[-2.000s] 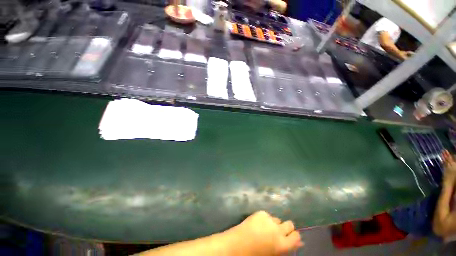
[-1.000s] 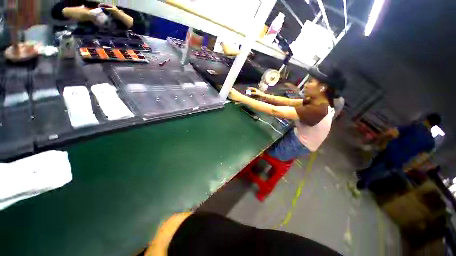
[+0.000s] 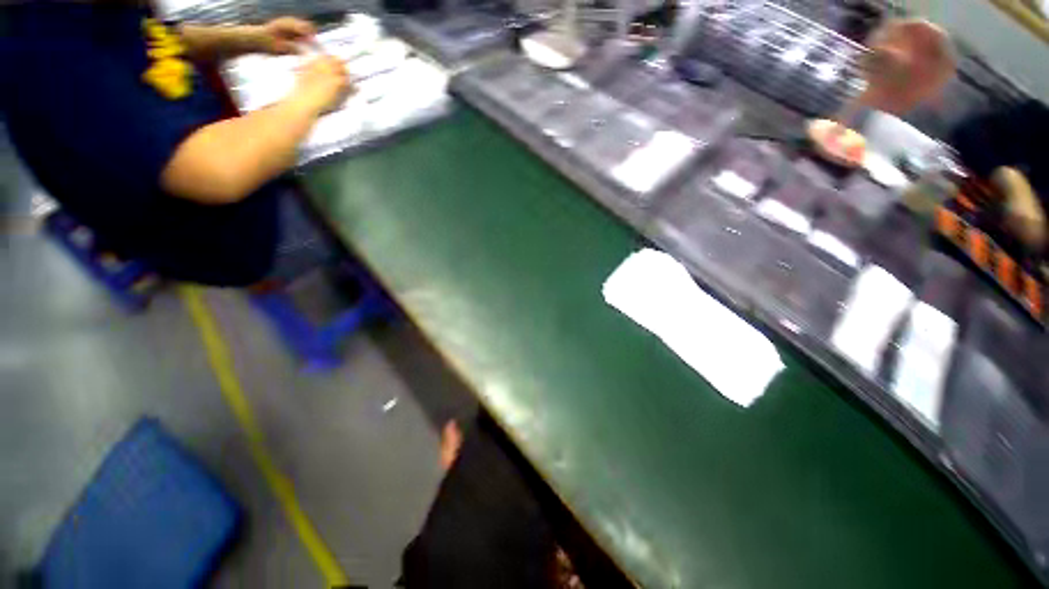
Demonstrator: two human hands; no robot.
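Note:
A fanned stack of white sleeves [image 3: 695, 327] lies on the green bench surface [image 3: 506, 270], right of centre. No hand of mine shows clearly. Dark clothing [image 3: 489, 518] is at the bottom centre, below the bench's near edge. A small blurred skin-coloured patch [image 3: 450, 444] shows at its left side, and a smaller reddish patch [image 3: 565, 568] at the bottom edge. I cannot tell whether these are parts of my hands. Neither patch touches the sleeves.
Clear trays [image 3: 794, 270] line the bench's far side, with white sleeves [image 3: 871, 318] on them. A coworker [image 3: 127, 138] works over white items [image 3: 374, 86] at upper left. Blue stools [image 3: 144, 506] stand on the yellow-lined floor. An orange-and-black tray [image 3: 989, 255] is at far right.
The view has swung left: the seated coworker and red stool at right are gone, and a coworker at left has appeared. The bare forearm seen before no longer shows clearly.

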